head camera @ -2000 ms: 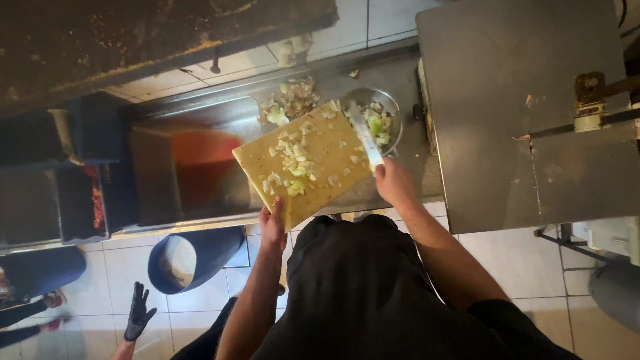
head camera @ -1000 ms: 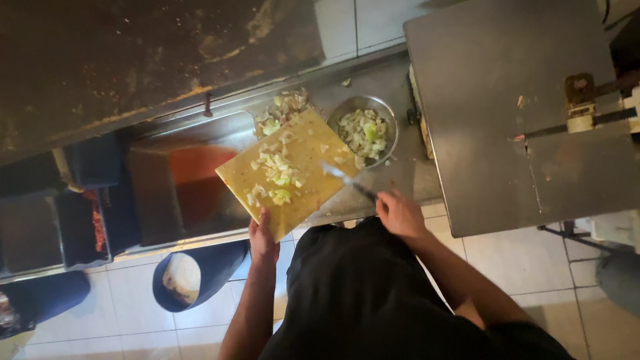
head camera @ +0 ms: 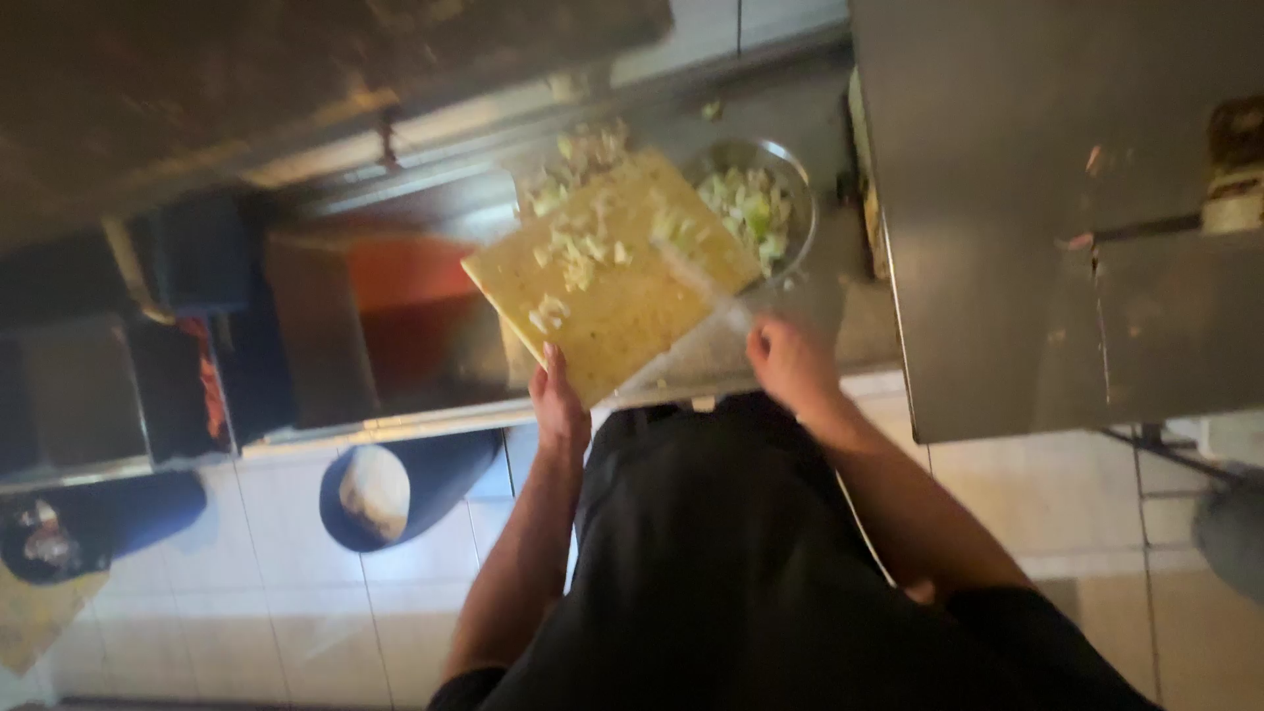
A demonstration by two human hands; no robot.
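My left hand (head camera: 561, 400) grips the near left corner of a yellow cutting board (head camera: 632, 326). Chopped pale vegetable pieces (head camera: 583, 255) lie on the board, mostly over its middle and far side. In my right hand (head camera: 790, 360) is a knife (head camera: 701, 284), blurred, its blade over the right part of the board. The board's right corner overlaps the rim of a round metal bowl (head camera: 812, 212), which holds chopped pale and green pieces (head camera: 755, 212). Behind the board lies a heap of vegetable scraps (head camera: 592, 148).
A metal sink with a reddish area (head camera: 410, 272) is at the left. A steel worktop (head camera: 997, 296) stands at the right. On the tiled floor is a blue bin (head camera: 341, 528) with something whitish inside. A dark shelf edge (head camera: 296, 89) crosses the upper left.
The knife has moved from near the bowl to over the board. Fewer pieces lie on the board's near left part than one second ago. The gloved hand at lower left two seconds ago is out of view.
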